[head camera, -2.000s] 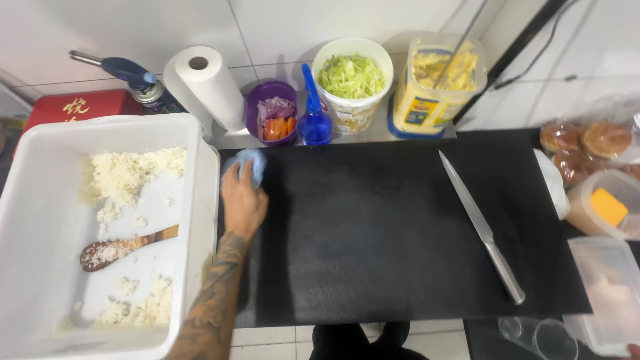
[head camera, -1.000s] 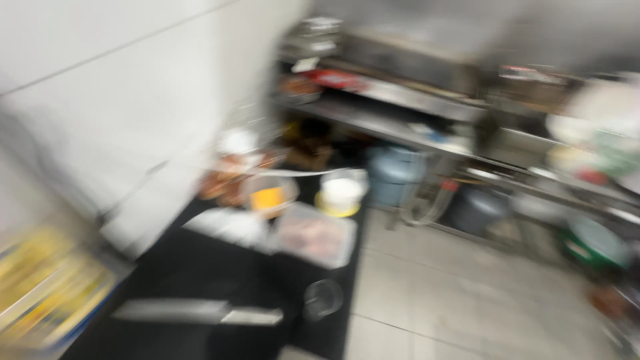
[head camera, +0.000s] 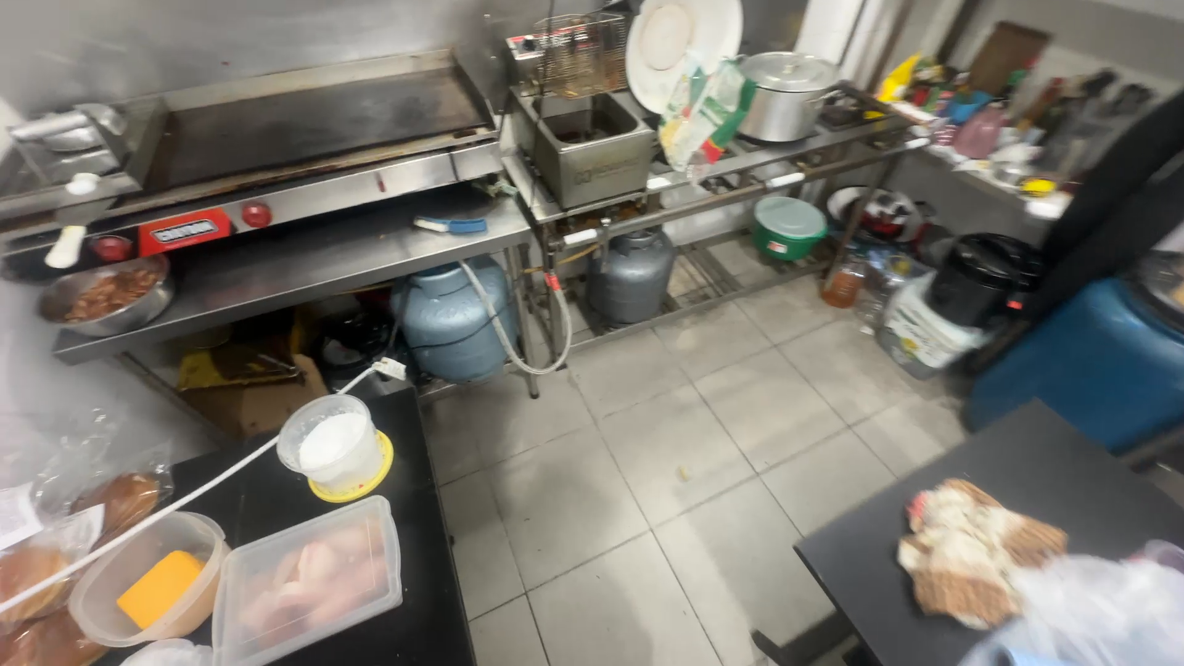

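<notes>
Neither my left hand nor my right hand shows in the head view now. At the lower left, a lidded plastic container of pale raw meat sits on the black table. Beside it is a plastic bowl holding a block of orange cheese. Behind them stands a clear tub of white contents with a yellow lid at its base. Bagged buns lie at the left edge, and a white cable runs across in front of them.
A flat griddle, a deep fryer and a lidded pot line the far wall. Gas cylinders stand below. Tiled floor lies between the black table and another dark table with a crumpled cloth. A blue barrel stands right.
The view has swung far to the right, away from the white tub of rice and the table with the knife. The hand seen on a blue cloth two seconds ago is out of view.
</notes>
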